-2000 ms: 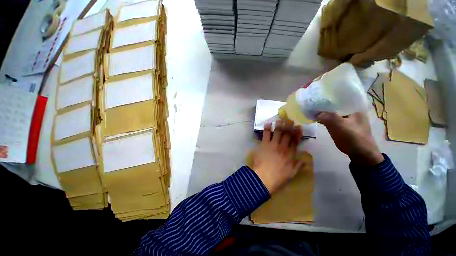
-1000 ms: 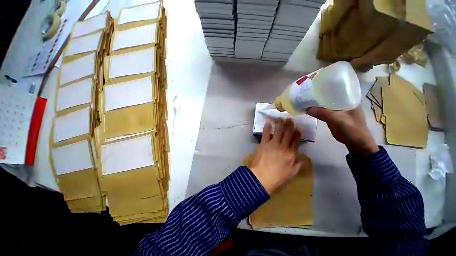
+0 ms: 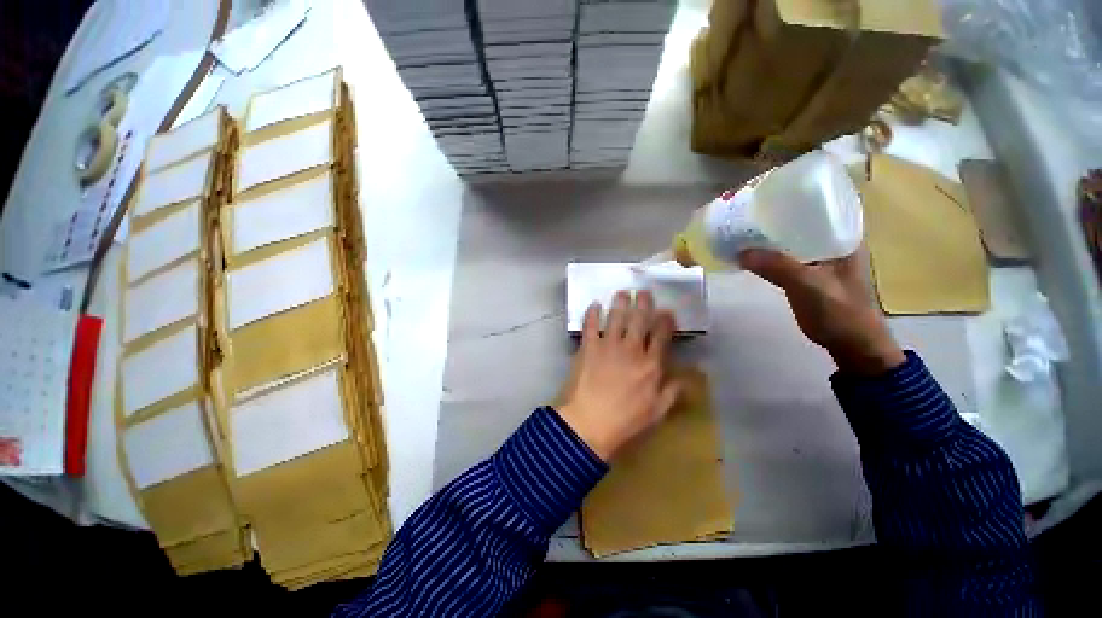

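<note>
My right hand (image 3: 829, 299) holds a translucent glue bottle (image 3: 786, 213) on its side, its yellowish nozzle pointing left over a white card pile (image 3: 604, 285). The nozzle tip is close above the top card; whether it touches I cannot tell. My left hand (image 3: 626, 377) lies flat with its fingertips on the card pile's near part and its palm over a tan kraft piece (image 3: 653, 501). The kraft piece lies on the grey sheet near the table edge, partly hidden by my left hand.
Two long overlapping rows of white-and-tan pieces (image 3: 288, 417) stand at left. A grey-white card stack (image 3: 526, 85) and a thick kraft stack (image 3: 804, 79) stand at the back. Loose kraft pieces (image 3: 924, 242) and a crumpled white wad (image 3: 1033, 340) lie at right. A red-edged calendar (image 3: 85, 392) lies far left.
The view has shifted, so the card pile and stacks appear further left. The bottle's nozzle sits near the pile's upper right part instead of its upper middle. Both hands keep their hold.
</note>
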